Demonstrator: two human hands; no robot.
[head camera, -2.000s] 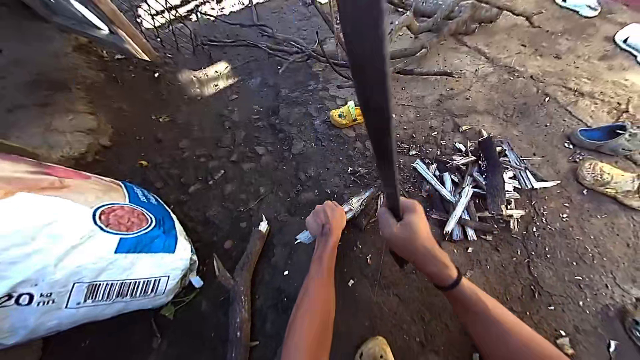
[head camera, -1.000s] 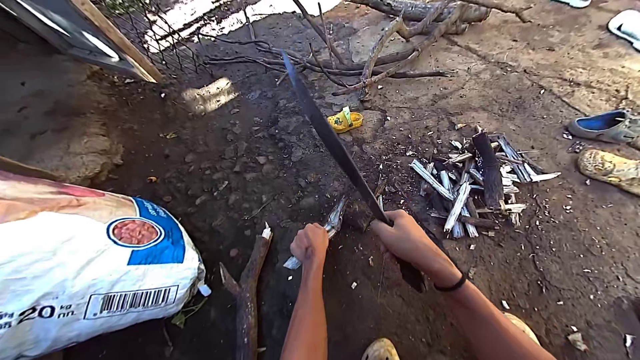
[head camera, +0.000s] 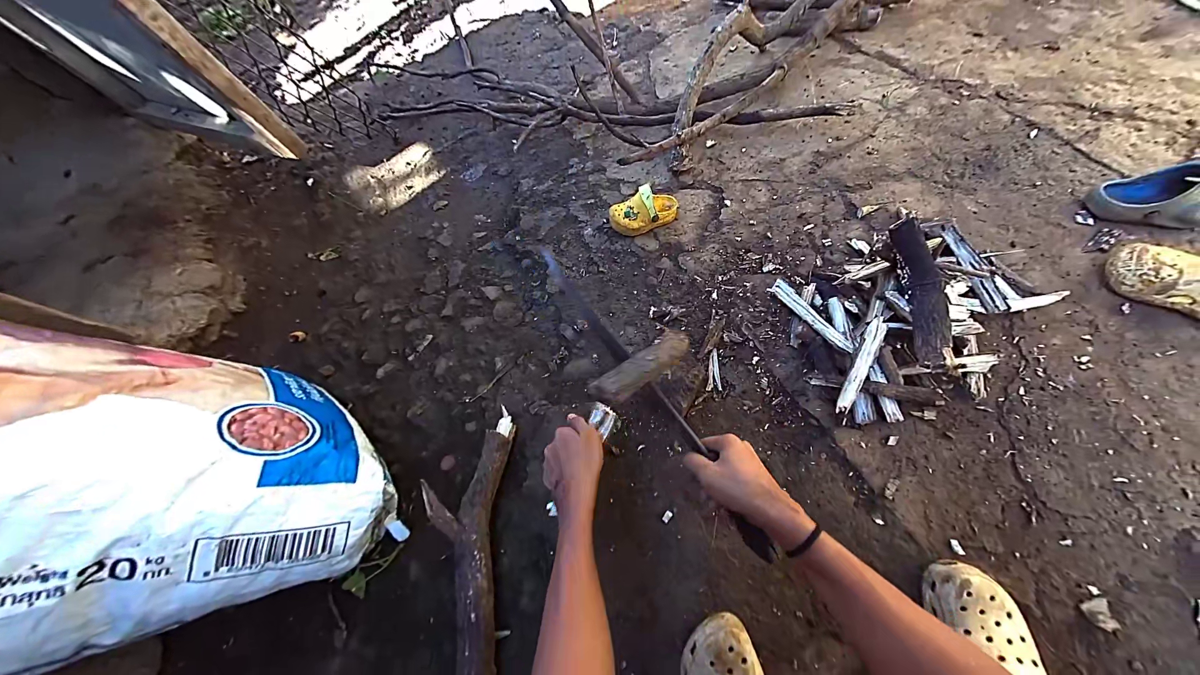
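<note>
My right hand (head camera: 741, 478) is closed on the handle of a machete (head camera: 605, 333), its dark blade slanting up and to the left. My left hand (head camera: 572, 459) grips a piece of wood (head camera: 603, 422), whose pale, split end shows just beyond the fingers. A short chunk of branch (head camera: 641, 367) lies across the line of the blade, just past that end; whether it is airborne or resting cannot be told. To the left of my left hand lies a forked branch (head camera: 478, 534) with a pale, pointed end. A pile of split wood (head camera: 872, 366) is to the right.
A large printed sack (head camera: 141, 469) lies at the left. A small yellow clog (head camera: 643, 212) sits ahead, with dry branches (head camera: 694, 112) beyond it. More shoes (head camera: 1158, 277) are at the right edge. My clogs (head camera: 980, 609) show at the bottom. A wood-edged panel (head camera: 187, 70) stands upper left.
The machete has come down from its raised position to the wood near my left hand. A short chunk now appears separate from the piece I hold.
</note>
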